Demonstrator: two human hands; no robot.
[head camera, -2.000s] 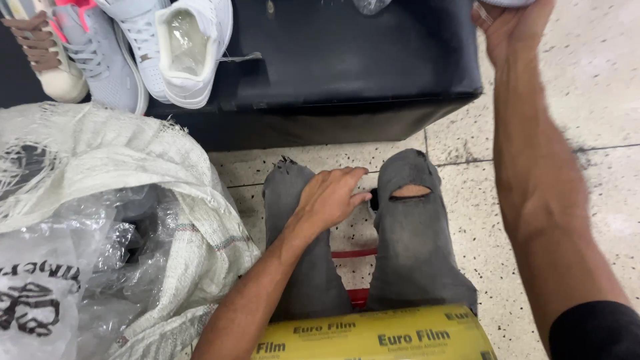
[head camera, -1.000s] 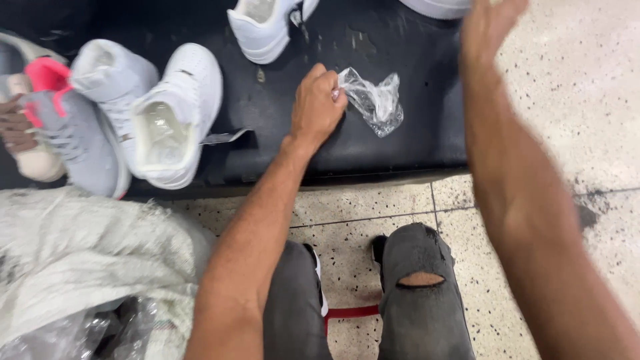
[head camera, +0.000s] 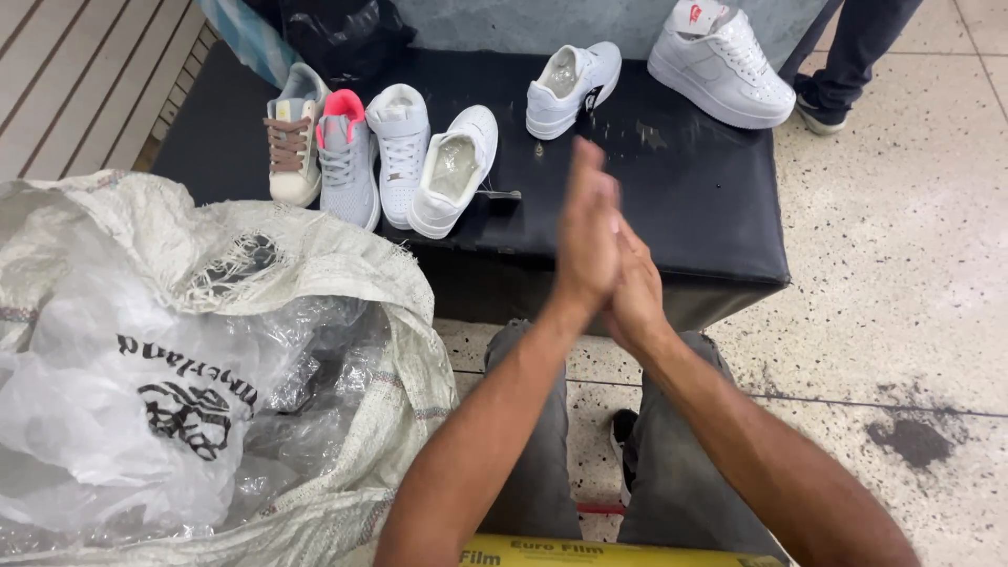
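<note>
My left hand (head camera: 587, 236) and my right hand (head camera: 636, 295) are pressed palm to palm over the front part of a black padded bench (head camera: 693, 197), and I see nothing between them. Beyond them lies a white low sneaker (head camera: 568, 87) with clear plastic inside. A white sneaker with a red-marked tag (head camera: 724, 71) stands at the bench's back right. Left of my hands sit a white sneaker with plastic inside (head camera: 457, 169), a white high-top (head camera: 402, 150), a grey sneaker with pink lining (head camera: 346, 165) and a cream sneaker with brown laces (head camera: 291, 150).
A woven white sack (head camera: 417, 315) holding clear plastic bags stands at the left. A black plastic bag (head camera: 339, 35) lies at the bench's back. A person's legs (head camera: 858, 55) are at the upper right. A yellow printed roll or box (head camera: 614, 551) lies near my lap.
My left hand held a crumpled clear plastic wrapper over the bench a second ago; the wrapper is no longer visible. Both hands have come together. The view now takes in more of the bench.
</note>
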